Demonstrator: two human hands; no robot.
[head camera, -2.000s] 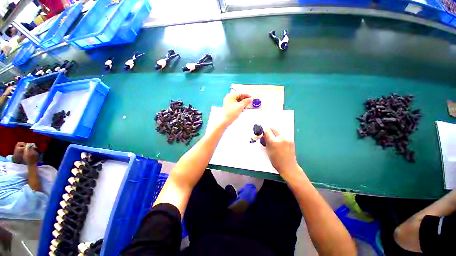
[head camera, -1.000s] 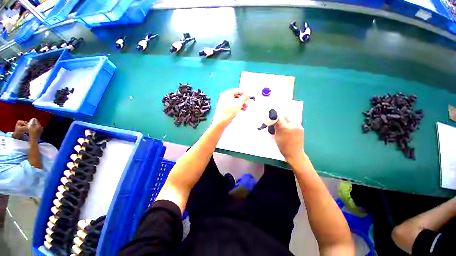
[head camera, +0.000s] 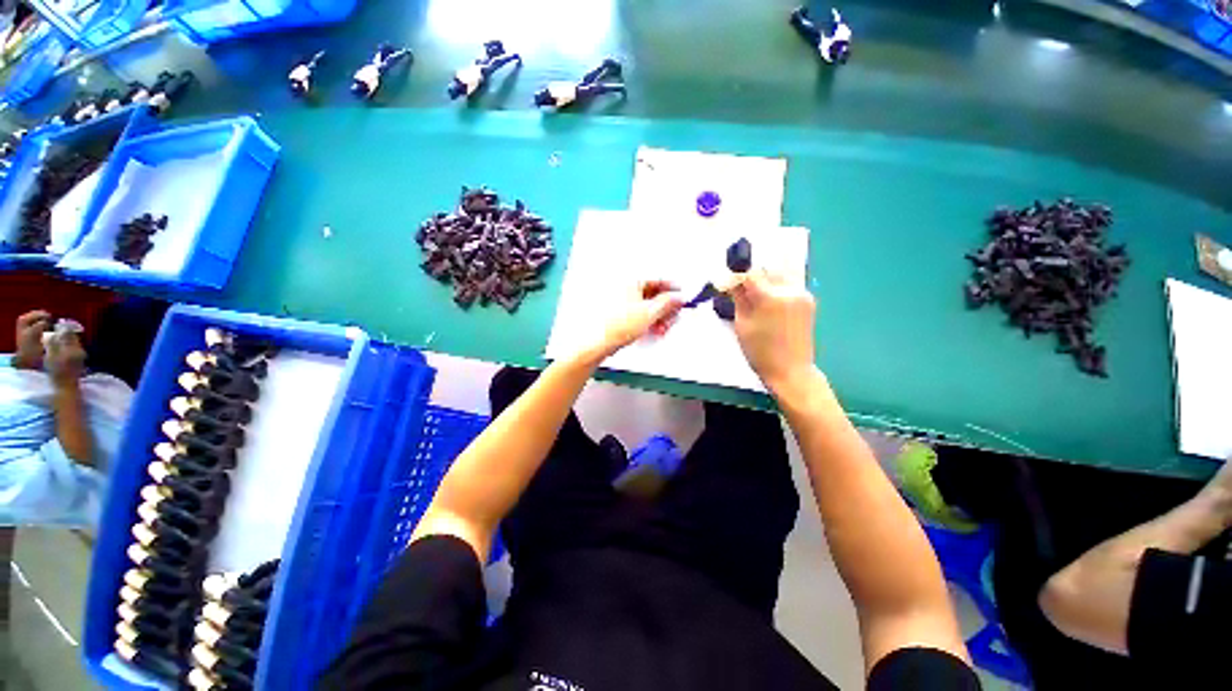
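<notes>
My right hand (head camera: 773, 321) holds a black-and-pale unit (head camera: 739, 257) above the white sheet (head camera: 595, 304), its dark rounded end pointing up and away from me. My left hand (head camera: 646, 319) is just left of it, fingertips pinched at a thin dark piece that reaches toward the unit; whether this is a separate part or the unit's own leg is hard to tell. The purple disc (head camera: 708, 204) lies on the tan card (head camera: 750, 176) behind the sheet. Heaps of small black parts lie on the left (head camera: 486, 250) and on the right (head camera: 1048, 277).
Black-and-pale units (head camera: 581, 89) lie spaced along the belt. A deep blue tray (head camera: 345, 392) at near left holds rows of units. Another blue tray (head camera: 243, 189) stands beyond it. A white page (head camera: 1200, 371) lies far right. Other people's arms (head camera: 1094, 594) show at both sides.
My left hand has moved from the purple disc toward me, to the unit in my right hand. The disc stays on the card. The whole view has shifted.
</notes>
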